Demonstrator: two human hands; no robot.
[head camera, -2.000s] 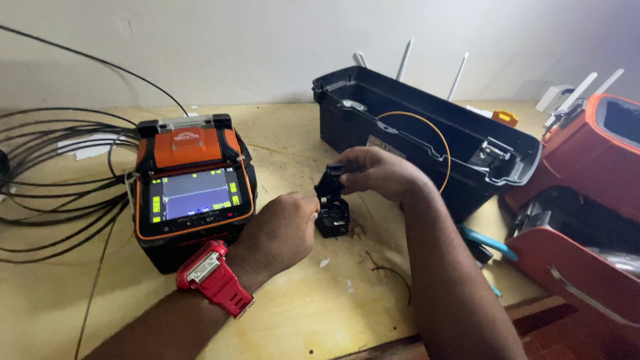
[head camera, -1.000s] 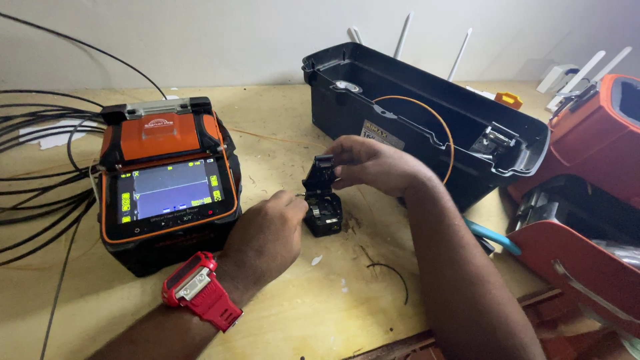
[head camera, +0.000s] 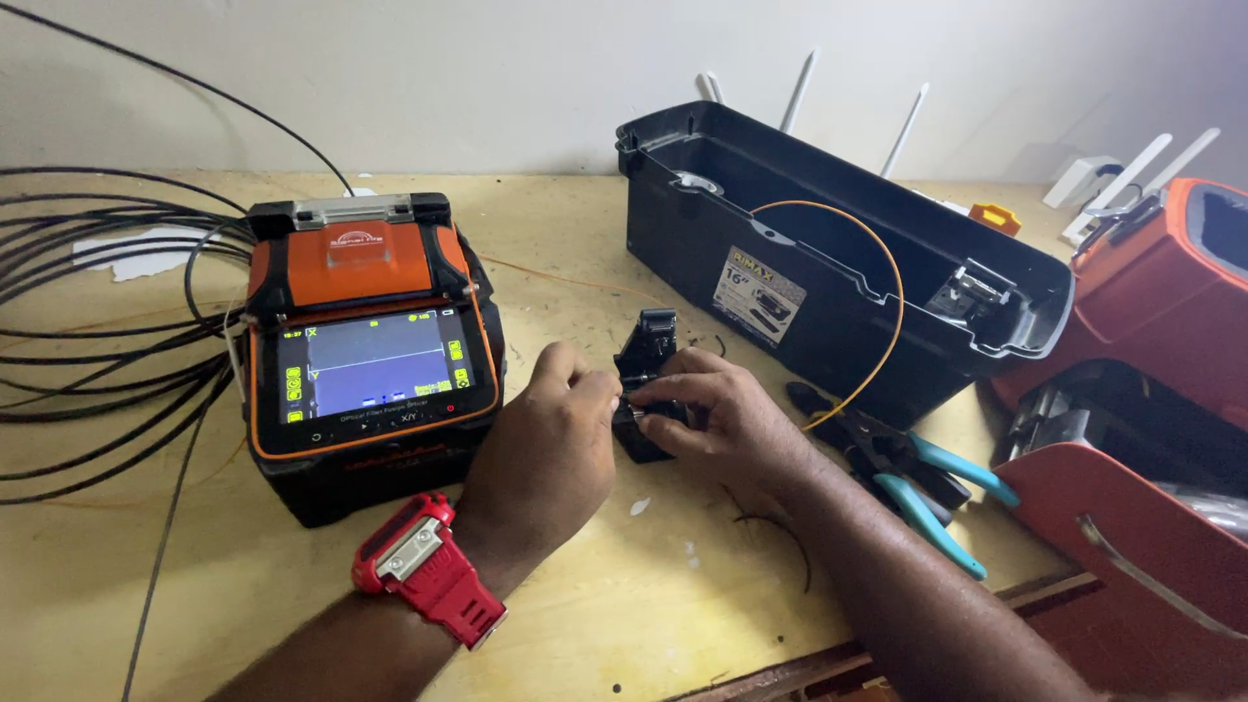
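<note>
A small black fiber cleaver stands on the wooden table with its lid raised. My left hand, with a red watch on the wrist, is at the cleaver's left side, thumb and forefinger pinched together; whatever lies between them is too small to make out. My right hand reaches over the cleaver from the right, its fingertips at the open middle part and hiding some of it. Left of both hands sits an orange and black fusion splicer, its screen lit and its cover down.
Coiled black cable lies at the left. A black plastic toolbox with an orange fiber looped over its edge stands behind my right hand. Pliers with teal handles rest beside my right forearm. A red-orange case stands at the right.
My right hand has moved from the cleaver's raised lid down to its middle part. The lid stays up, and my left hand remains at the left side of the cleaver.
</note>
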